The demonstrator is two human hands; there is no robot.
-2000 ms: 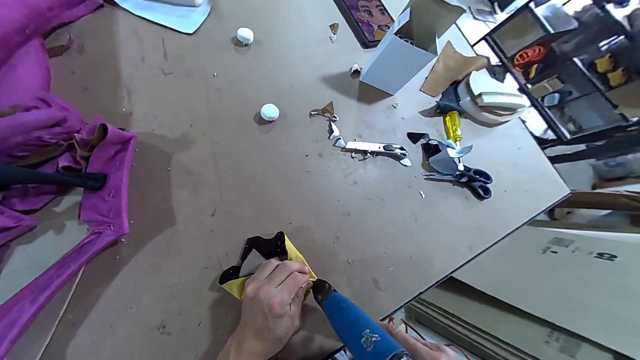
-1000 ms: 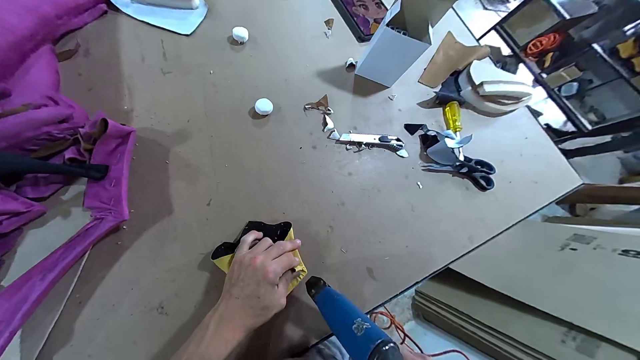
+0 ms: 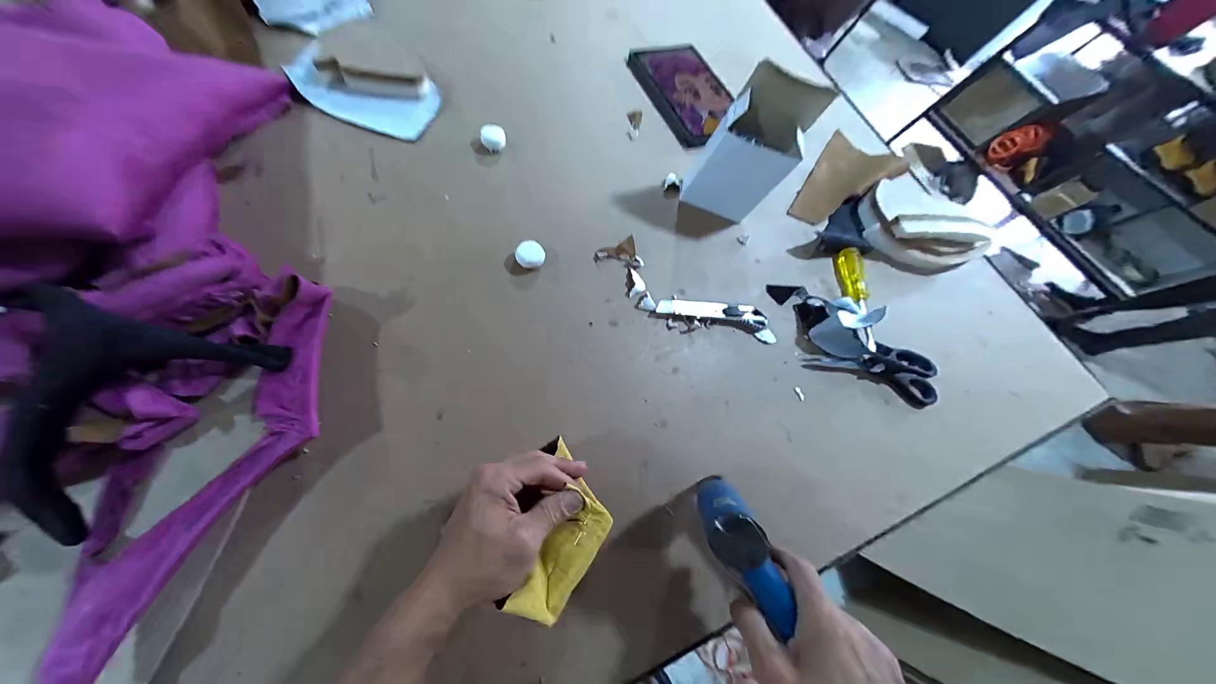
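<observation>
My left hand (image 3: 508,522) pinches a small piece of yellow material (image 3: 575,551) with a dark inner side, folded between thumb and fingers above the worktable (image 3: 446,380). Staples or small marks show along its yellow face. In my right hand (image 3: 817,627) is a blue tool, probably a staple gun (image 3: 746,546), with a dark tip. The tool is apart from the yellow piece, to its right. My right fingers wrap its handle and are partly cut off by the lower edge.
Magenta fabric (image 3: 123,171) and a black curved object (image 3: 142,342) lie left. Beyond the hands are two white balls (image 3: 530,254), a snap-off utility knife (image 3: 712,312), scissors (image 3: 888,369), a yellow-handled tool (image 3: 850,275) and a white box (image 3: 741,161). Cardboard sheets (image 3: 1054,570) stand beyond the table's right edge.
The yellow piece was flatter near the table with its black side showing; now its yellow side faces up in my left hand. The blue tool has moved right, away from it.
</observation>
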